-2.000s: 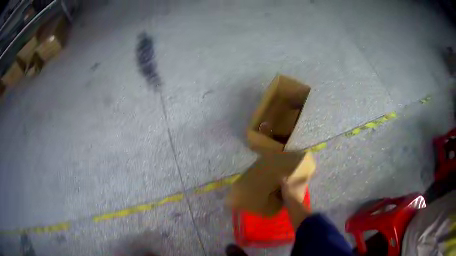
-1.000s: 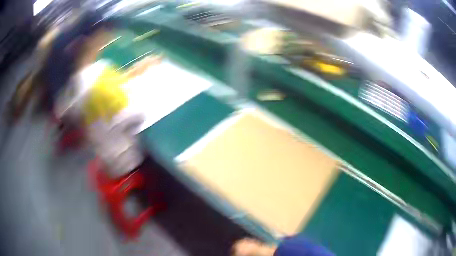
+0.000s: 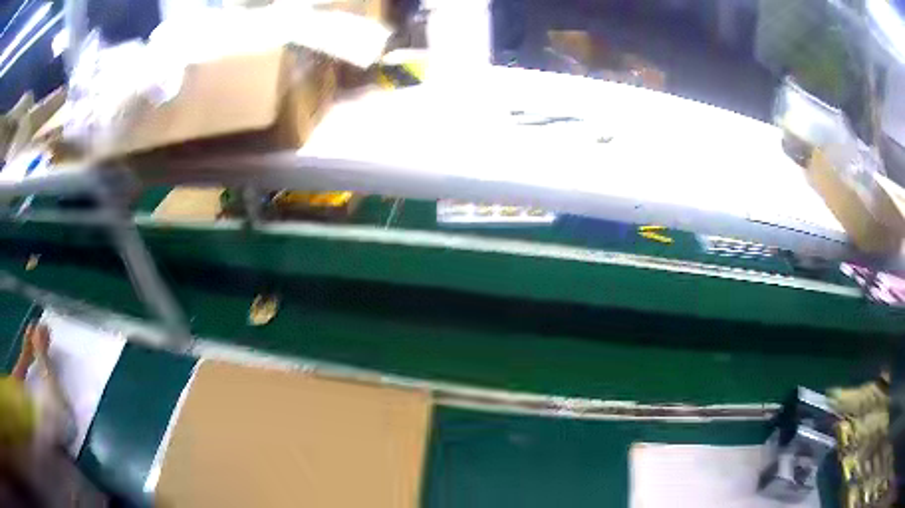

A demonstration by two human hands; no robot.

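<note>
Neither of my hands is in the picture. A flat brown cardboard sheet (image 3: 298, 437) lies on the green bench nearest in front of me, its lower part cut off by the picture's edge. A white work mat (image 3: 690, 476) lies to its right. The silver-and-black screw feeder (image 3: 800, 446) stands at the mat's right end. Units in yellow-and-black shells (image 3: 865, 446) stand in rows right of the feeder.
A conveyor belt (image 3: 496, 347) runs behind a pale rail, with a single unit (image 3: 263, 309) on it. Above is a white shelf (image 3: 595, 149) with a cardboard box (image 3: 198, 104). Yellow-handled pliers (image 3: 655, 234) lie opposite. Another person's hands (image 3: 36, 342) are at far left.
The view has swung from the floor, stools and boxes up to the bench and shelf. My hand, seen at the bench's front edge a second ago, has left the picture.
</note>
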